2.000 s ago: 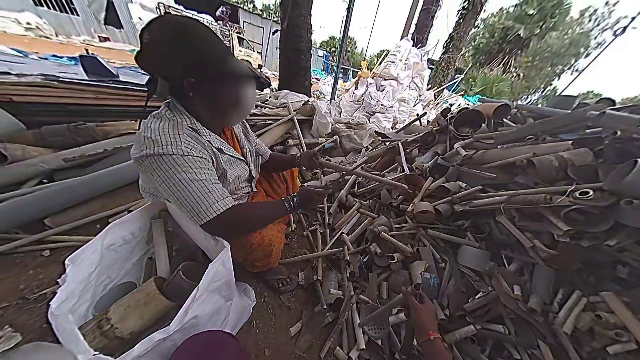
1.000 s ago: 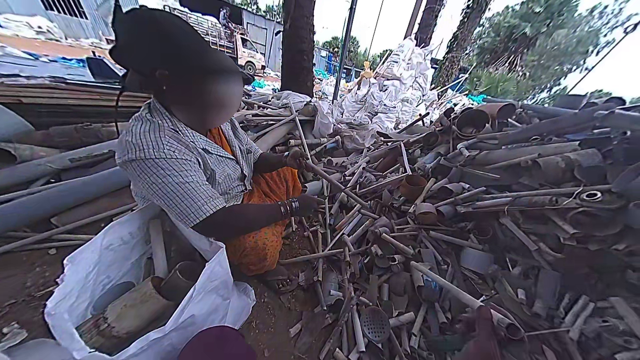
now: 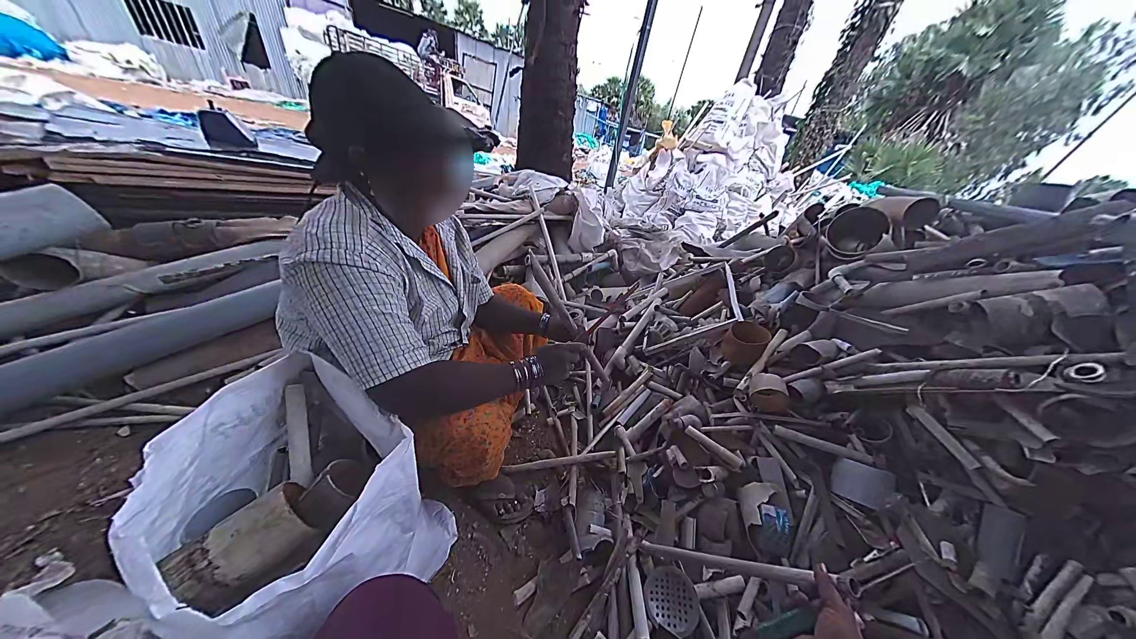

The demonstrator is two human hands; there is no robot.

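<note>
My right hand [image 3: 836, 611] is at the bottom edge, partly cut off. Its fingers cross the near end of a long, thin plastic pipe [image 3: 728, 561] that slants over the scrap heap. Left of the hand lies a round perforated disc [image 3: 672, 601], and a green piece [image 3: 785, 623] is close beside it. A pale blue-labelled scrap [image 3: 775, 524] rests above. My left hand is out of view. A white woven sack [image 3: 417, 524] stands open at the lower left, with wide pipe offcuts [image 3: 248, 543] inside.
A co-worker [image 3: 373, 293] squats between sack and heap, both hands on thin pipe pieces. Long grey pipes [image 3: 142, 328] lie behind at left. Larger pipes [image 3: 967, 288] are piled at right, and filled white sacks [image 3: 701, 177] stand beyond, near tree trunks [image 3: 548, 89].
The long pipe at my right hand, raised at a steeper slant a second ago, now lies flatter and lower. The co-worker's hands have moved lower. The view has shifted.
</note>
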